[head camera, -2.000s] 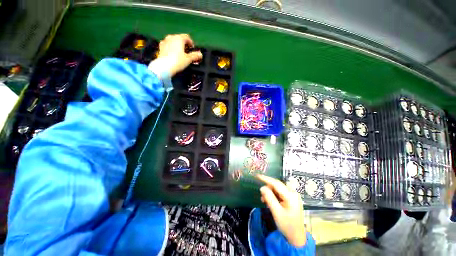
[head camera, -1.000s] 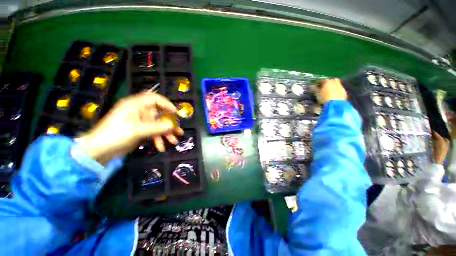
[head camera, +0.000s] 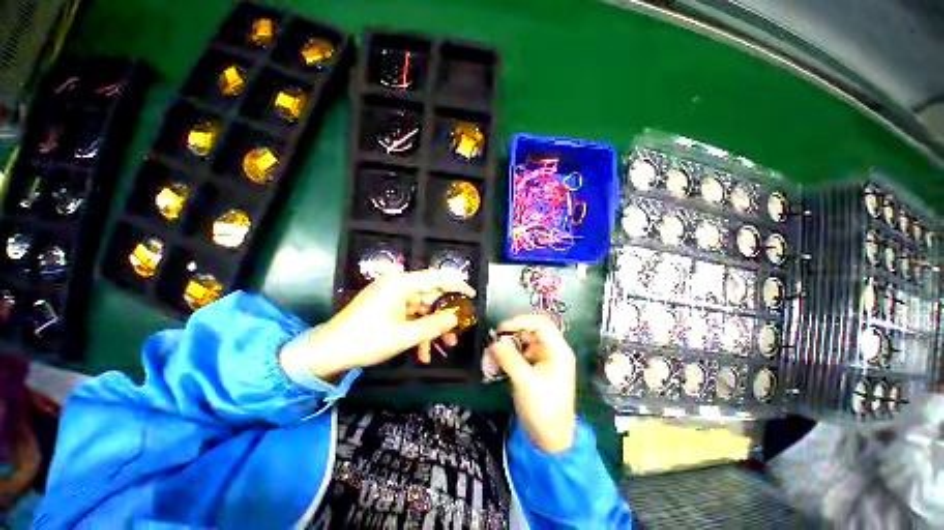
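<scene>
My left hand (head camera: 388, 323) holds a round dark housing with an amber insert (head camera: 455, 308) in its fingertips, above the lower part of the middle black pocket tray (head camera: 422, 166). My right hand (head camera: 533, 362) is just to its right, fingers pinched on a small silvery round component (head camera: 499, 357), partly hidden by the fingers. The middle tray holds wired units on its left side and two amber units on its right; its top right pocket is empty. Its lowest pockets are mostly hidden by my left hand.
A blue bin (head camera: 611, 197) of red and pink wires stands right of the middle tray, with loose wires (head camera: 544, 290) below it. Clear trays of silver discs (head camera: 714, 409) and a clear tray stack (head camera: 828, 311) are further right. Black trays with amber units (head camera: 171, 248) and wired units (head camera: 62, 114) lie left.
My right hand has come back from the clear disc tray to beside my left hand, now with a round component. My left hand still holds the amber unit. The camera view has shifted.
</scene>
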